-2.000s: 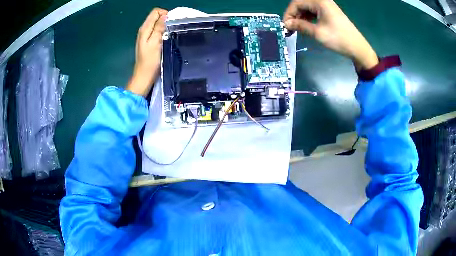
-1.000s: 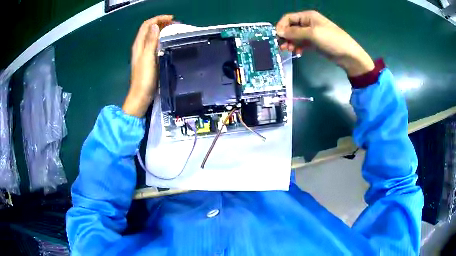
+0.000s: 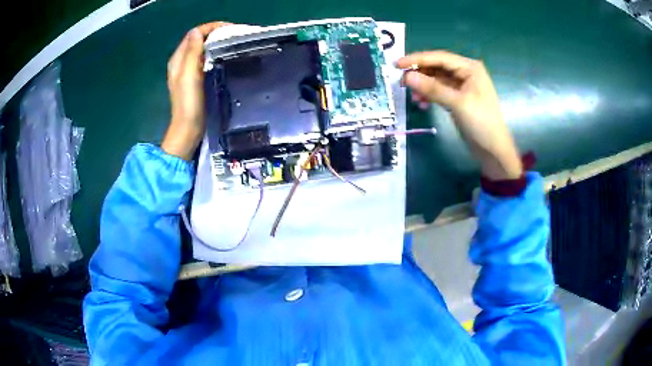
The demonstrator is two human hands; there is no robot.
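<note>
An open projector unit (image 3: 268, 96) lies on a white protective sheet (image 3: 329, 229), its green main board (image 3: 357, 96) at the upper right. My left hand (image 3: 187, 89) holds the unit's left edge, fingers over the top left corner. My right hand (image 3: 450, 82) is just right of the board, thumb and forefinger pinching a small white plug (image 3: 410, 68). A brown wire harness (image 3: 287, 204) and a ribbon cable (image 3: 256, 214) hang over the near edge. A thin pink lead (image 3: 415, 131) sticks out on the right. A short black cable (image 3: 387, 39) curls at the upper right corner.
Crinkled clear plastic bags (image 3: 48, 171) lie on the green bench (image 3: 572, 107) at the left. The bench's tan edge (image 3: 608, 170) runs in front of me. Stacked dark trays (image 3: 593, 236) stand at the lower right.
The unit has shifted left and up a little. My right hand has left the board's upper right corner and moved down, now pinching a small plug. The black cable at the corner now shows.
</note>
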